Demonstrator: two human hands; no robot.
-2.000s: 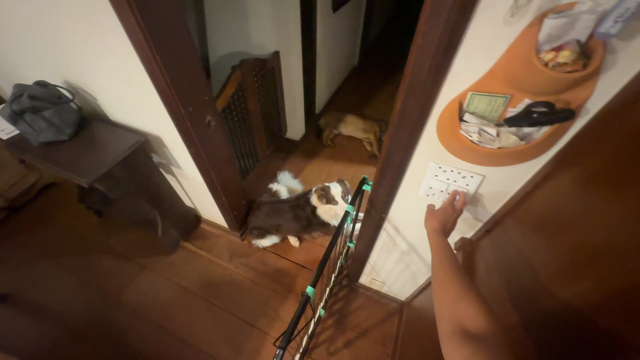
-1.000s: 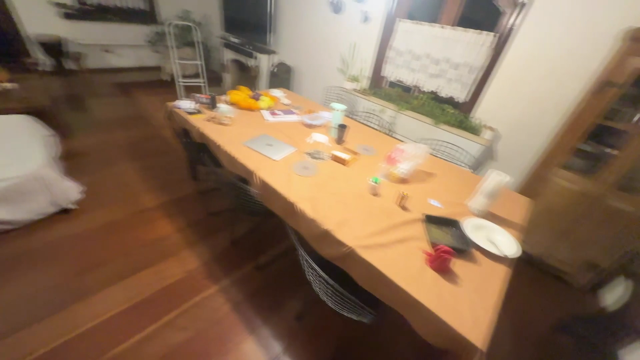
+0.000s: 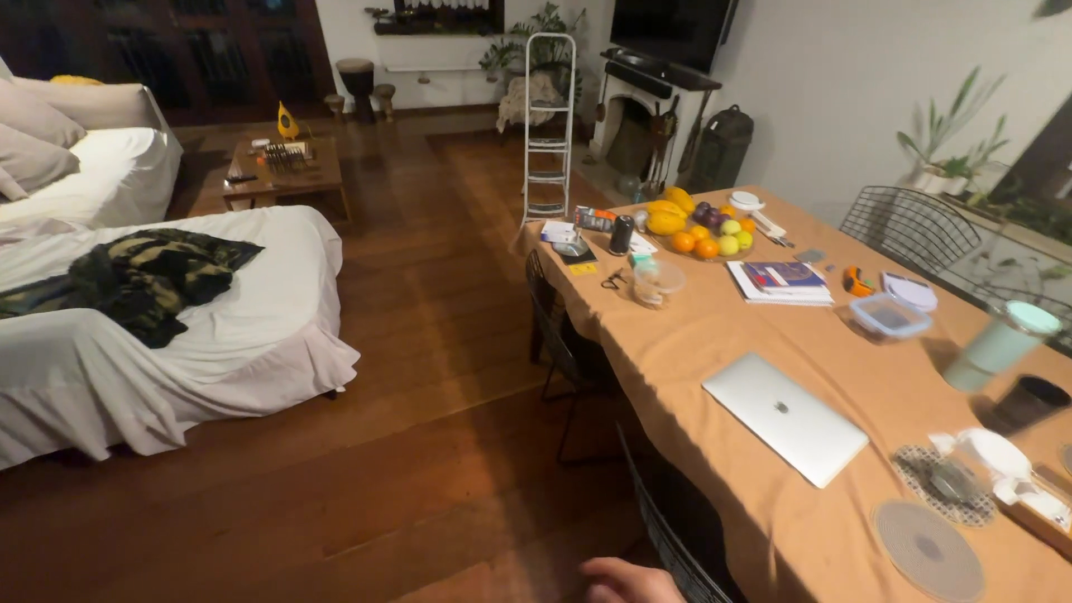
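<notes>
At the bottom edge, part of one hand [image 3: 632, 582] shows, probably my right hand, with its fingers partly cut off by the frame. It is nearest to a black wire chair [image 3: 670, 536] beside the table; whether it touches the chair or holds anything cannot be told. My left hand is out of view. On the orange tablecloth [image 3: 670, 360] lie a closed silver Apple laptop [image 3: 787, 417], a round placemat [image 3: 930, 548], papers [image 3: 779, 283] and a clear plastic tub [image 3: 657, 283]. Fruit [image 3: 703, 226] is gathered at the far end.
Wooden floor [image 3: 419, 469] runs between the table and a sofa covered in white cloth [image 3: 276, 335], which bears a camouflage garment [image 3: 159, 276]. Farther off stand a white stepladder [image 3: 548, 126], a low wooden table [image 3: 327, 172] and a fireplace [image 3: 628, 126]. A second wire chair [image 3: 569, 352] is tucked at the table's side.
The view has swung from a doorway with two dogs to the dining table and living area. Two seconds ago a hand was at a wall switch plate; now a hand is low in view, away from it.
</notes>
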